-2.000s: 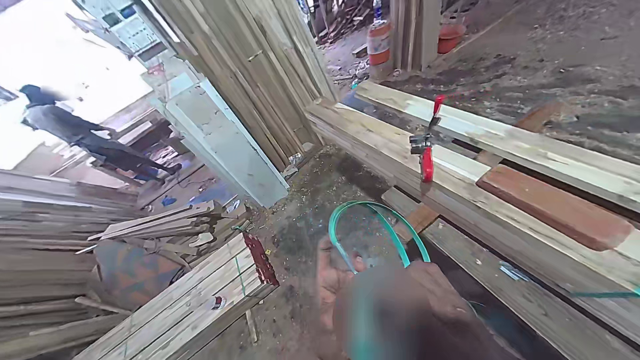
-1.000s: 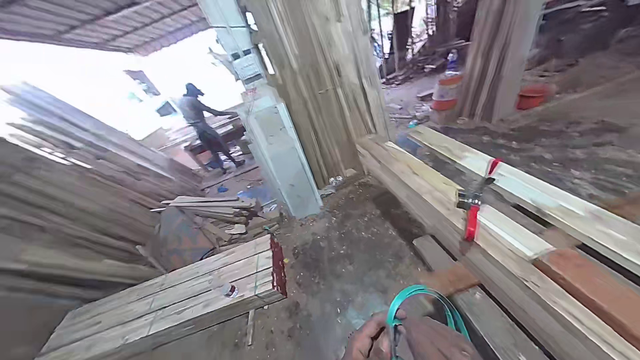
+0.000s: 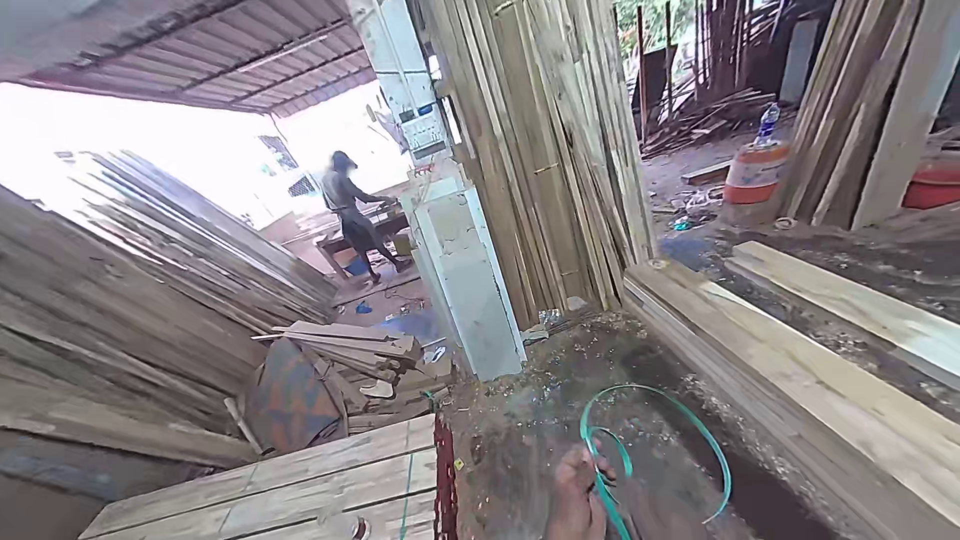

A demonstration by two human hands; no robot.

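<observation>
My left hand [image 3: 581, 491] grips a green plastic strap [image 3: 652, 390], whose loops stand up over the dirt floor at the lower right. My right hand [image 3: 667, 517] is a faint blur beside it at the bottom edge; its fingers cannot be made out. A stack of planks [image 3: 322, 484] with red-painted ends lies left of my hands, with a thin green band across it. Long pale timber beams [image 3: 780, 352] lie to the right of my hands.
A whitish pillar [image 3: 469, 277] stands ahead, with upright boards [image 3: 555, 165] beside it. Offcuts [image 3: 352, 349] lie at its left. Boards lean along the left side. A person [image 3: 356, 214] stands at a bench in the background. An orange-and-white container [image 3: 756, 172] is at the right.
The view has swung far; the red clamp and the reddish-brown block on the beams, seen earlier, are out of view. My left hand still holds the green strap, its loops now spread wider than a second ago.
</observation>
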